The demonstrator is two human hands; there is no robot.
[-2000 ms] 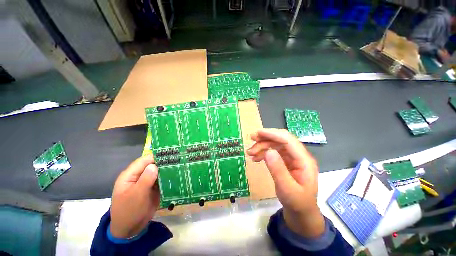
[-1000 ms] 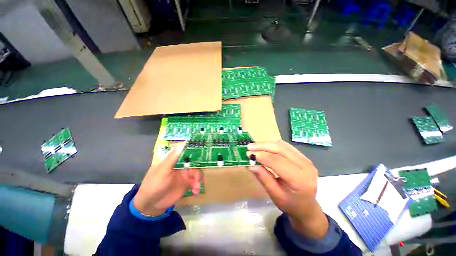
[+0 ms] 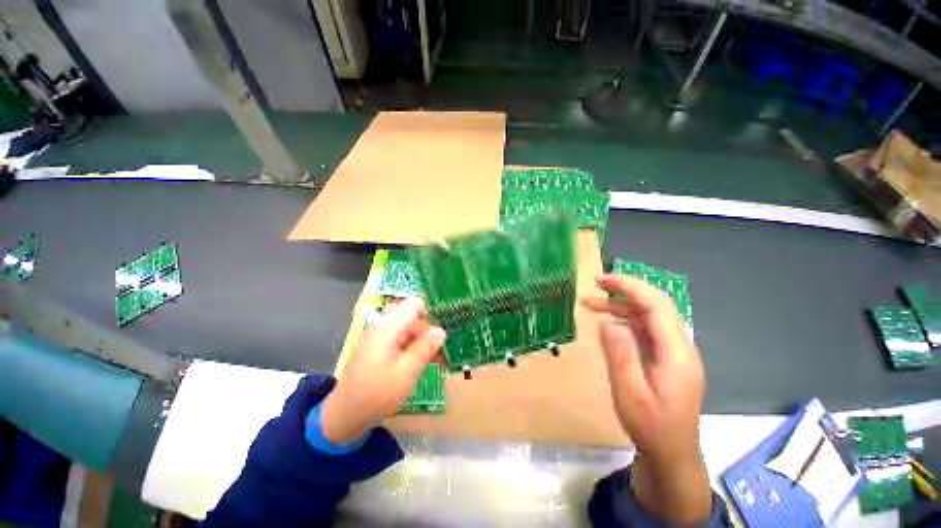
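A green PCB panel (image 3: 503, 294) is raised over the cardboard, tilted and partly blurred, with a dark component band across its middle and small dark knobs along its lower edge. My left hand (image 3: 384, 369) grips its left edge between thumb and fingers. My right hand (image 3: 654, 363) is beside its right edge, fingers apart and holding nothing. A brown cardboard sheet (image 3: 413, 175) lies tilted behind. Green boards (image 3: 552, 196) show to its right. Another board (image 3: 423, 392) lies on the lower cardboard (image 3: 537, 407), partly hidden by my left hand.
The grey conveyor belt (image 3: 242, 227) carries a board (image 3: 148, 284) at left, one behind my right hand (image 3: 660, 289) and more at far right (image 3: 900, 335). A blue clipboard-like tray (image 3: 784, 474) with a white piece, a board (image 3: 880, 464) and a yellow-handled tool (image 3: 921, 480) lie at lower right.
The panel has gone from nearly edge-on to tilted up, its face showing more. My right hand has let go of its edge and moved right. The view has shifted, moving the surroundings in the picture.
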